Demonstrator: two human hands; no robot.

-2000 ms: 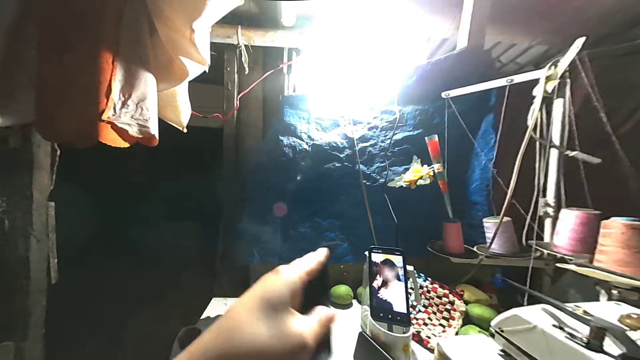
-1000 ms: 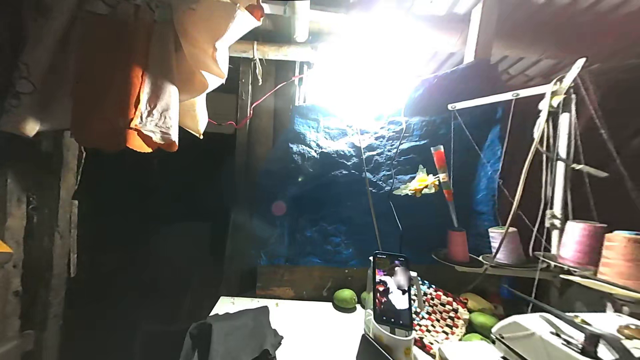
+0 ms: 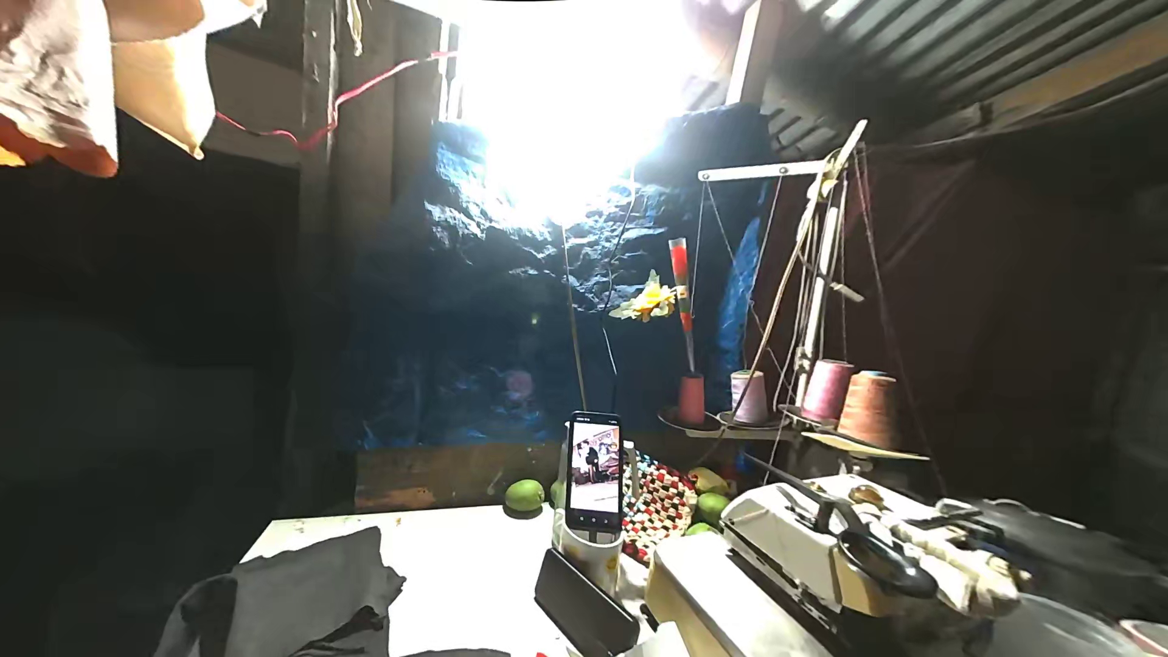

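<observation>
Neither of my hands shows in the head view now. A smartphone point(image 3: 595, 470) with a lit screen stands upright against a white cup-like container point(image 3: 591, 557) on the white table point(image 3: 465, 557). A dark flat object point(image 3: 584, 604) leans in front of it. Dark grey cloth point(image 3: 306, 584) lies at the table's left. To the right sits a sewing machine point(image 3: 803, 538), with a pair of black-handled scissors point(image 3: 876, 552) on top. Thread cones stand on the rack behind it, among them a red one point(image 3: 691, 399), a pink one point(image 3: 829, 391) and an orange one point(image 3: 868, 409).
Green fruit point(image 3: 524, 495) and a checkered woven item point(image 3: 659, 502) lie near the table's back. A blue sheet point(image 3: 456, 365) hangs behind, under a glaring light. Cloths point(image 3: 164, 82) hang at upper left. The thread stand's post point(image 3: 818, 292) rises at right.
A hand seen in front of the table two seconds ago has left the view. The picture on the phone screen has changed. The view has shifted somewhat.
</observation>
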